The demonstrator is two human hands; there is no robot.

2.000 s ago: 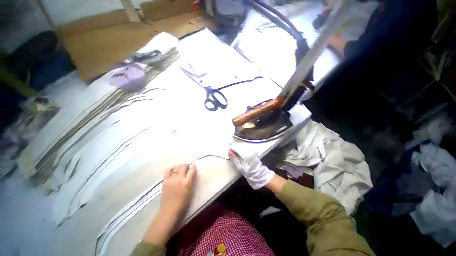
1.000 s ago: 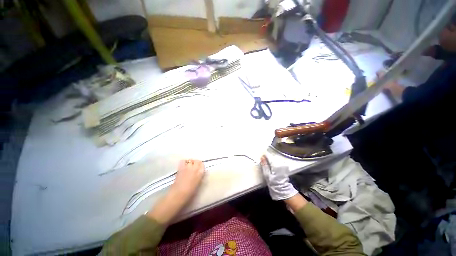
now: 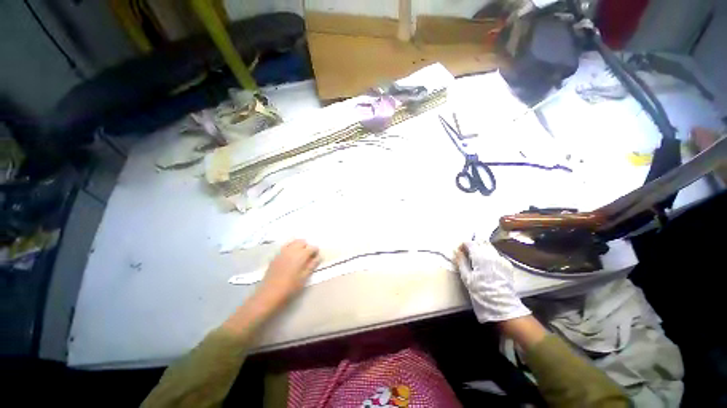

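A long curved off-white strip point(image 3: 383, 259) with a dark edge line lies near the table's front edge. My bare left hand point(image 3: 296, 263) is closed on it toward its left part, and the strip's left end sticks out beyond the hand. My right hand point(image 3: 488, 279), in a white glove, has its fingertips on the strip's right end. The steam iron point(image 3: 550, 243) with an orange-brown handle stands just right of the glove, at the table's right edge. More pale strips point(image 3: 295, 203) with thin dark outlines lie mid-table.
A thick stack of cut pieces point(image 3: 319, 143) with a lilac scrap point(image 3: 378, 112) lies at the back. Open black-handled shears point(image 3: 475, 175) and a dark cord point(image 3: 530, 166) lie mid-right. Crumpled scraps point(image 3: 239, 115) are behind left. Pale cloth point(image 3: 614, 343) hangs below the iron.
The view has swung, so the table and iron appear farther right. The strip's left part, earlier stretching down to the lower left in several lines, now ends a short way left of my left hand.
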